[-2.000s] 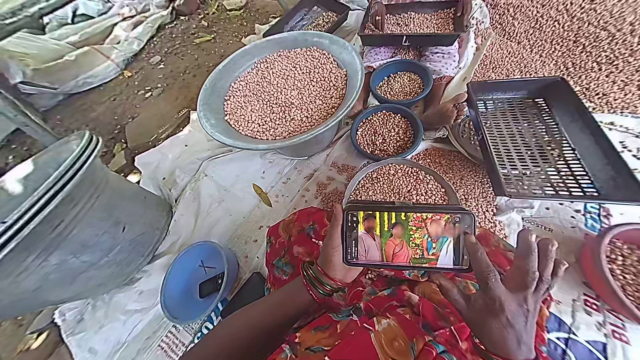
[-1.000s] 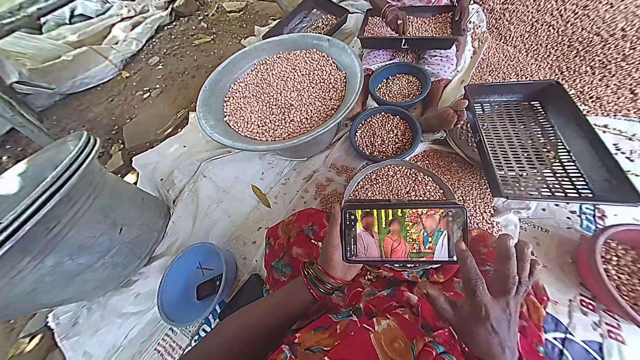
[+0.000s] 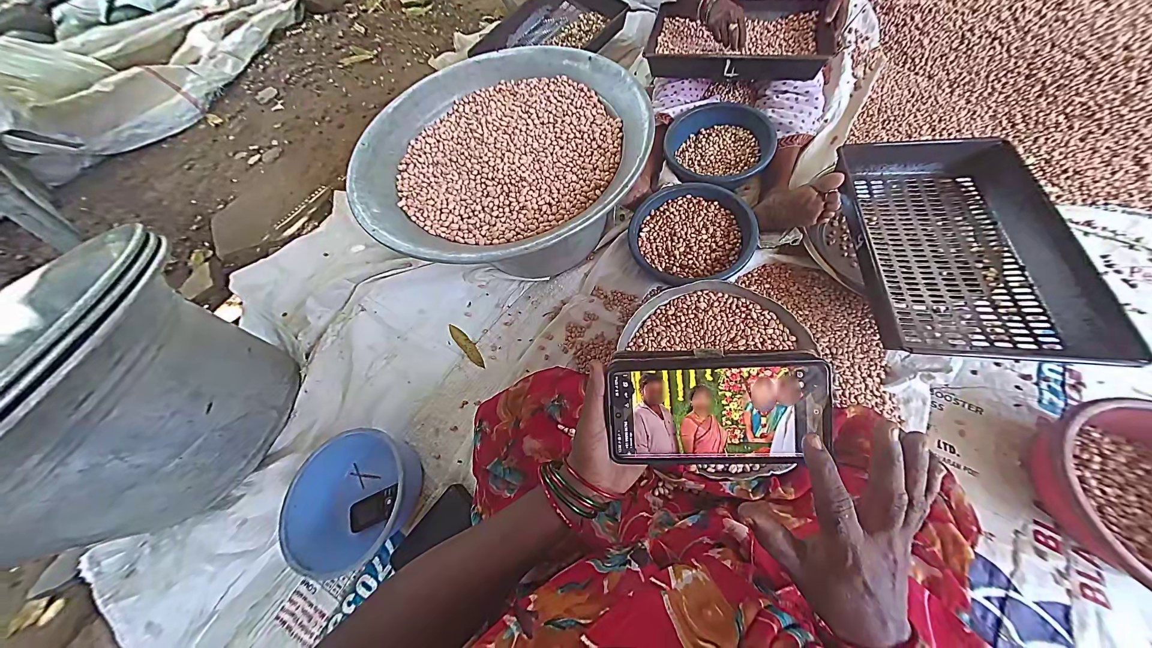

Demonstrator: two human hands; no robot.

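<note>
My left hand (image 3: 598, 441), with bangles at the wrist, is closed on the left end of a smartphone (image 3: 720, 409) held sideways; its screen shows a picture of several people. My right hand (image 3: 855, 522) has its fingers apart, the index fingertip at the phone's lower right corner. Red flowered cloth (image 3: 666, 576) lies over my lap beneath both hands. Just beyond the phone is a round metal bowl (image 3: 796, 328) of pinkish-brown nuts or beans, its near part hidden by the phone.
Beyond stand a large metal basin (image 3: 369, 193), two blue bowls (image 3: 752, 220) and a slotted black tray (image 3: 1071, 270). Metal tubs (image 3: 144, 423) and a light blue bowl (image 3: 310, 495) holding a small phone (image 3: 373, 508) are left; a red bowl (image 3: 1057, 450) is right. Opposite, a person's hand (image 3: 724, 22) works over a tray (image 3: 738, 67).
My right hand shifted slightly left toward the phone's right end, then stayed near its lower right corner. My left hand still holds the phone. The other person's hand came into the far tray.
</note>
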